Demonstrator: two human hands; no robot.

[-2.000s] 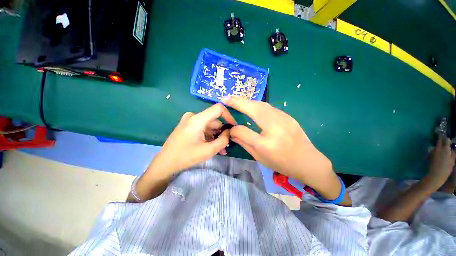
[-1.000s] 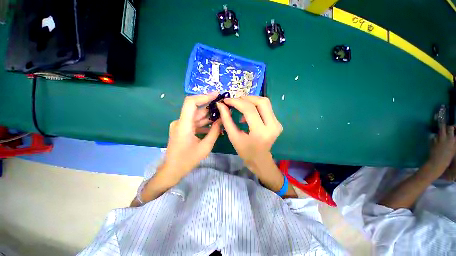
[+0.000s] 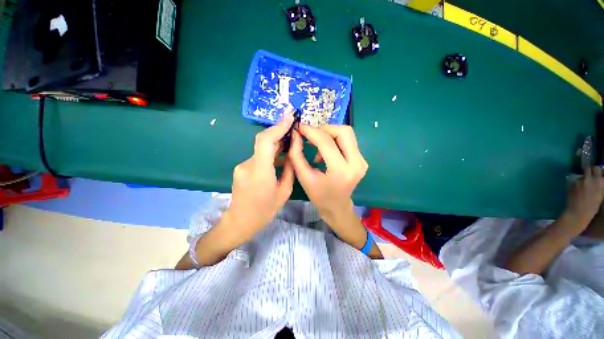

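Note:
A small black housing [image 3: 295,119] is between my fingertips, just in front of the blue tray's near edge. My left hand [image 3: 263,169] holds it from the left. My right hand [image 3: 329,165] has thumb and fingers on its right side; whether they hold a tiny part cannot be told. The fingers hide most of the housing. The shallow blue tray [image 3: 249,93] holds many tiny pale bits and a larger white piece [image 3: 285,89].
Black housings stand on the green mat at the back [image 3: 301,21], [image 3: 365,38] and right [image 3: 454,65]. Pale bits lie scattered. A black machine box [image 3: 122,49] with a red light is at left, yellow tape [image 3: 487,28] at the back. Another person's hand [image 3: 585,197] is at far right.
From two seconds ago, both hands have moved up towards the tray with the housing, and the right hand has turned more upright. From one second ago, the housing is more covered by my fingers.

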